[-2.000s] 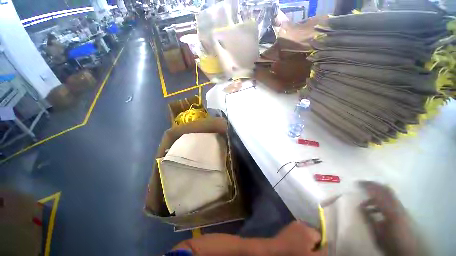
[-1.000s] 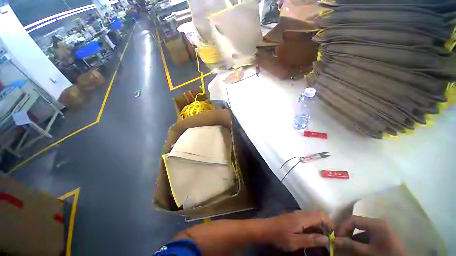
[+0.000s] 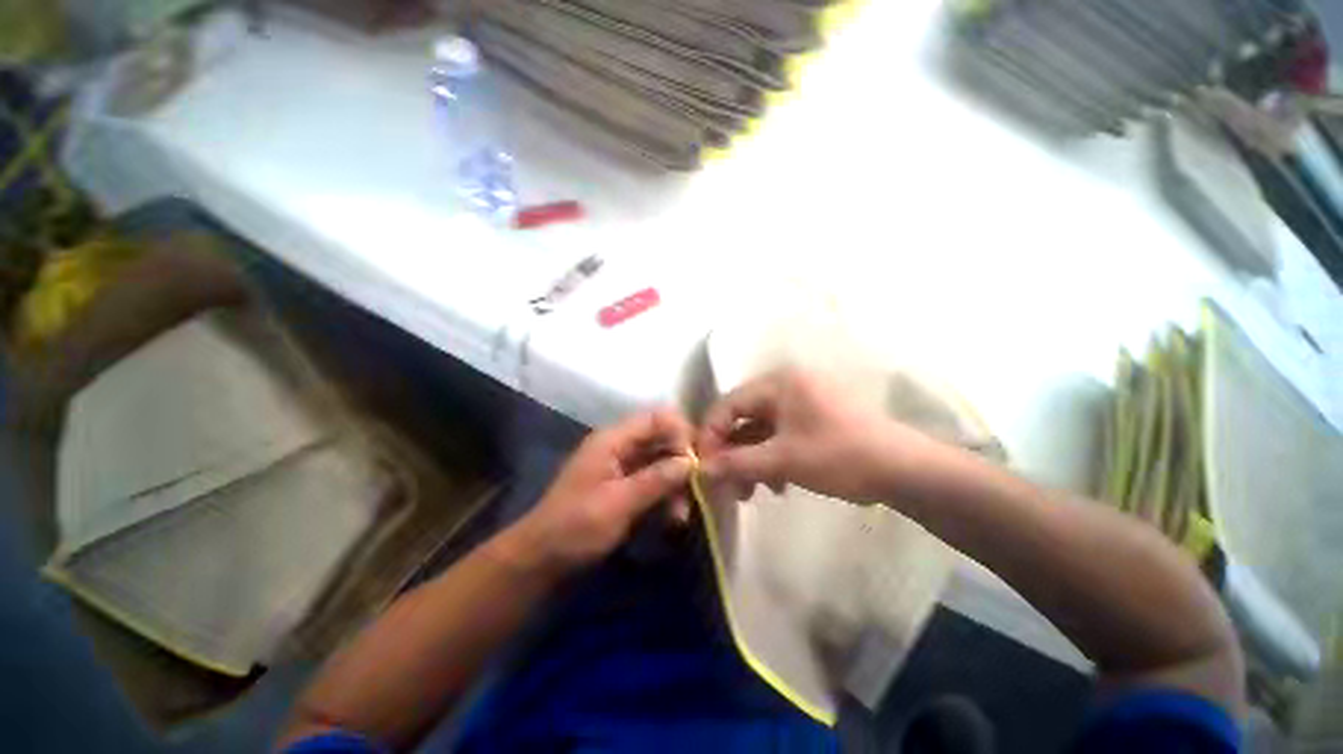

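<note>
A beige fabric bag (image 3: 795, 552) with a yellow bound edge hangs over the near table edge, partly over my lap. My left hand (image 3: 626, 479) pinches the yellow binding at the bag's corner. My right hand (image 3: 773, 435) pinches the same corner from the right, fingertips nearly touching the left ones. The exact grip and any thread end are too blurred to tell. Thread snips (image 3: 567, 283) lie on the table beyond my hands, near two flat red pieces (image 3: 629, 307).
A white table (image 3: 339, 162) bears a clear bottle (image 3: 474, 133) and large bag piles (image 3: 633, 67) at the far side. An open carton (image 3: 398, 516) with beige bags is at left. A smaller bag stack (image 3: 1156, 442) is at right. A dark round object (image 3: 946, 725) shows below the table edge.
The view has swung right and down, bringing in the smaller stack at right. Both hands stay together at the yellow edge; earlier the right hand was apart and blurred over the fabric.
</note>
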